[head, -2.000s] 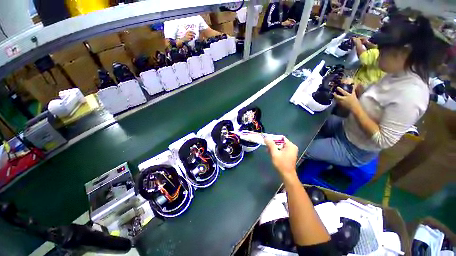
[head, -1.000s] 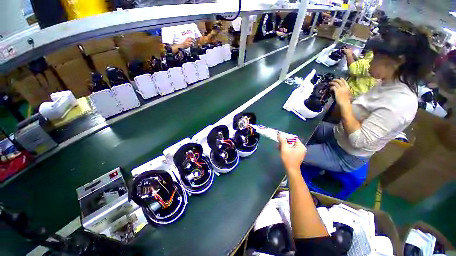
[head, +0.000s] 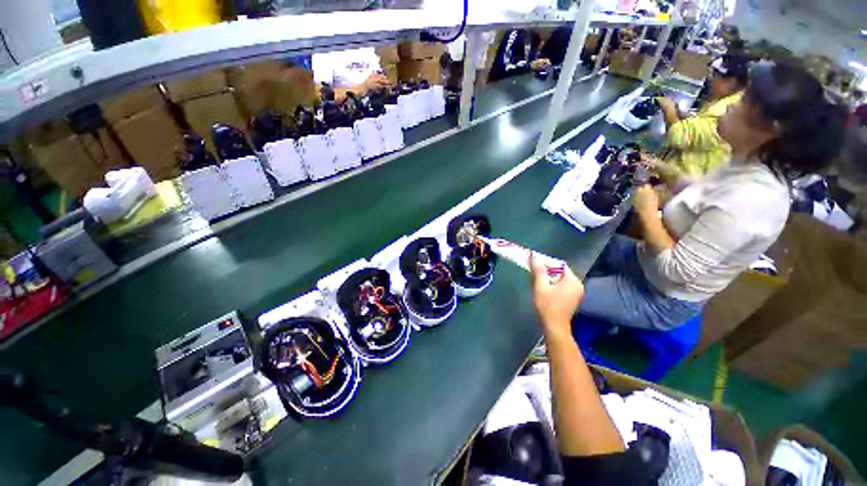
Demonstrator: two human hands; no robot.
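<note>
My right hand (head: 556,287) reaches over the bench from the bottom, closed on one end of a thin pale strip (head: 521,253) with red marks. The strip's other end is at the open camera housing (head: 470,249) farthest along the row; whether it touches is unclear. Three more open black housings with white rims and red/orange wires stand nearer: one beside it (head: 428,281), a middle one (head: 374,313) and the nearest (head: 309,365). My left hand is not visible.
A metal box (head: 204,356) and a dark blurred tool (head: 162,448) stand lower left. A carton (head: 737,427) of camera units is under my right arm. A seated person (head: 718,223) handles a unit (head: 599,185) on the right. White-plated units (head: 314,157) line the far shelf.
My right hand and the strip have shifted slightly right, mostly between the two earlier frames. The strip stays at the far housing. The view has shifted a little. The neighbour's hands have moved on their unit.
</note>
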